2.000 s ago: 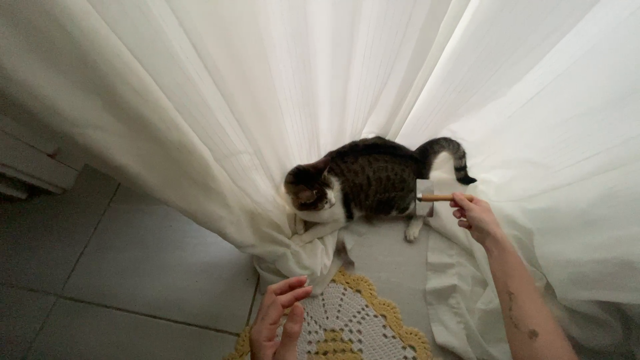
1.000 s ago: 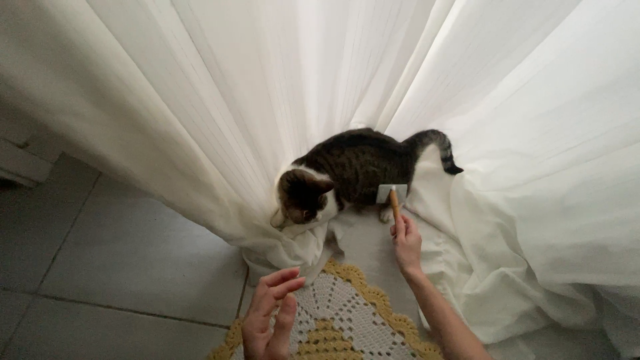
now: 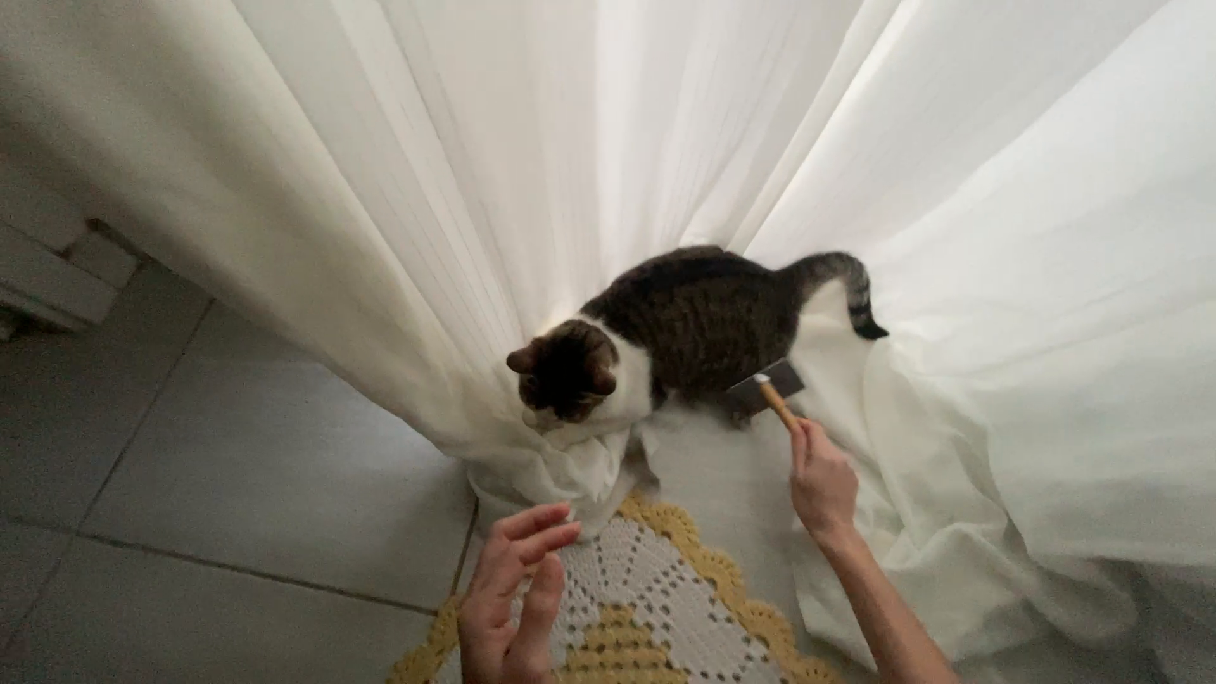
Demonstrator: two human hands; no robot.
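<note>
A brown tabby and white cat (image 3: 703, 318) is on the floor against the curtain, its head lowered at the left and its tail curved to the right. My right hand (image 3: 823, 477) grips the wooden handle of a slicker brush (image 3: 774, 389), whose flat rectangular head lies at the lower side of the cat's body, near the hind leg. The bristles are hidden. My left hand (image 3: 518, 591) holds nothing; its fingers are apart and it hovers over the crocheted rug, below the cat's head.
Long white curtains (image 3: 532, 142) hang behind the cat and bunch on the floor at both sides. A white and yellow crocheted rug (image 3: 655, 570) lies at the bottom. Grey floor tiles (image 3: 275, 446) spread at the left, with a pale stepped object (image 3: 57, 266) beyond.
The cat has lowered and turned its head. My right hand with the brush has moved left from near the cat's hindquarters and turned the handle. My left hand stays about where it was.
</note>
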